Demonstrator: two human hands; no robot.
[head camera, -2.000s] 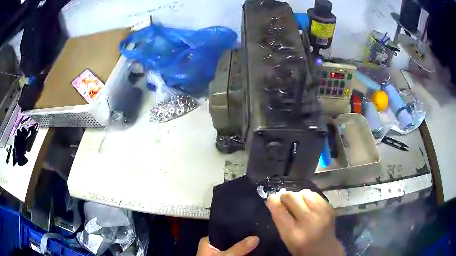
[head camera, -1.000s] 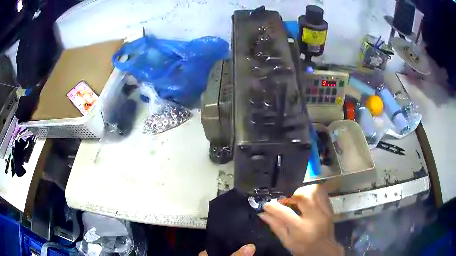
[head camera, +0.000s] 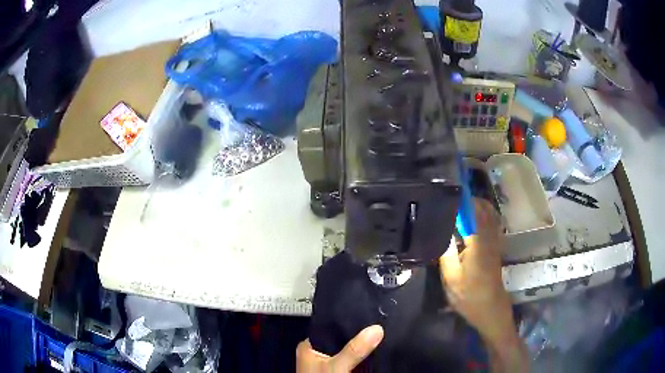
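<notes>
The button-sewing machine (head camera: 397, 124) stands in the centre. A dark fabric piece (head camera: 346, 299) lies under its shiny button clamp (head camera: 389, 275) and hangs over the table's front edge. My left hand (head camera: 343, 355) holds the fabric's lower part, thumb on top; it is partly cut off by the bottom edge. My right hand (head camera: 474, 269) is right of the machine head, beside the blue strip (head camera: 464, 211), reaching toward the left compartment of the parts tray (head camera: 526, 197). Its fingertips are partly hidden and blurred, so I cannot tell whether they hold anything.
A control panel (head camera: 481, 109), a black bottle (head camera: 461, 33) and thread snips (head camera: 578, 196) are on the right. A blue plastic bag (head camera: 255, 76), a bag of small silvery parts (head camera: 248, 151) and a white basket (head camera: 102, 171) bearing cardboard and a smartphone (head camera: 124, 126) are on the left.
My right hand has left the button clamp and moved right and up to the tray. The clamp is now uncovered. My left hand shows more and still holds the fabric.
</notes>
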